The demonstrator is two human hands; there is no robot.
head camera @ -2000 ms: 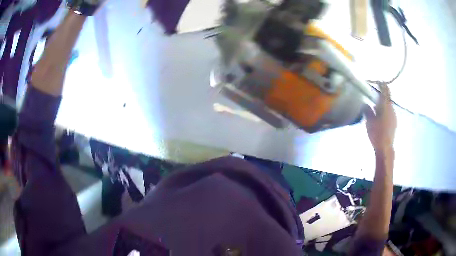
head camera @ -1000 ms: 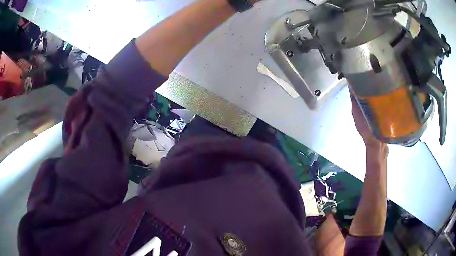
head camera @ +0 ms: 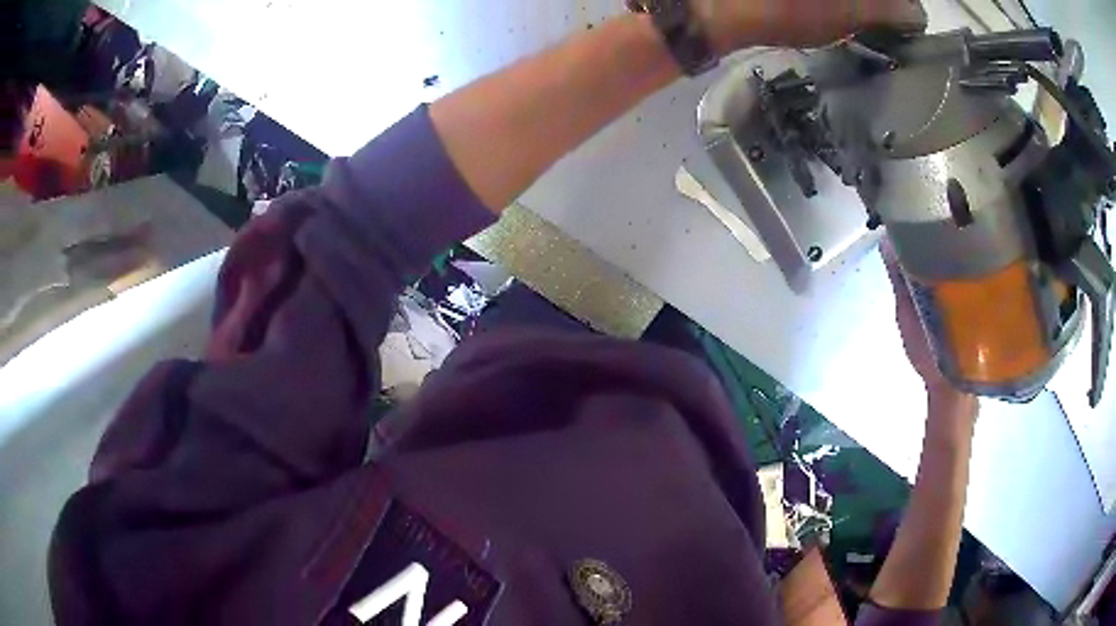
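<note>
The cloth-cutting machine (head camera: 942, 196), silver-grey with an orange band, stands at the upper right on its flat metal base plate (head camera: 783, 184). My left hand (head camera: 814, 17) reaches across to the machine's top and is closed against it; the top picture edge cuts part of it off. My right hand (head camera: 912, 320) is behind the orange-banded motor body, its fingers hidden, so its grip cannot be told. A thin cream paper offcut (head camera: 722, 213) lies beside the base plate.
The white table (head camera: 600, 165) has a pale yellow speckled strip (head camera: 569, 269) along its near edge. Below are purple and white scraps (head camera: 802, 489) on green flooring. A red object (head camera: 55, 141) and a brown cardboard box (head camera: 98, 251) are at the left.
My left hand has come into view and onto the machine's top. My view has turned, so the machine shows further right. My right hand has gone from beside the motor body to behind it.
</note>
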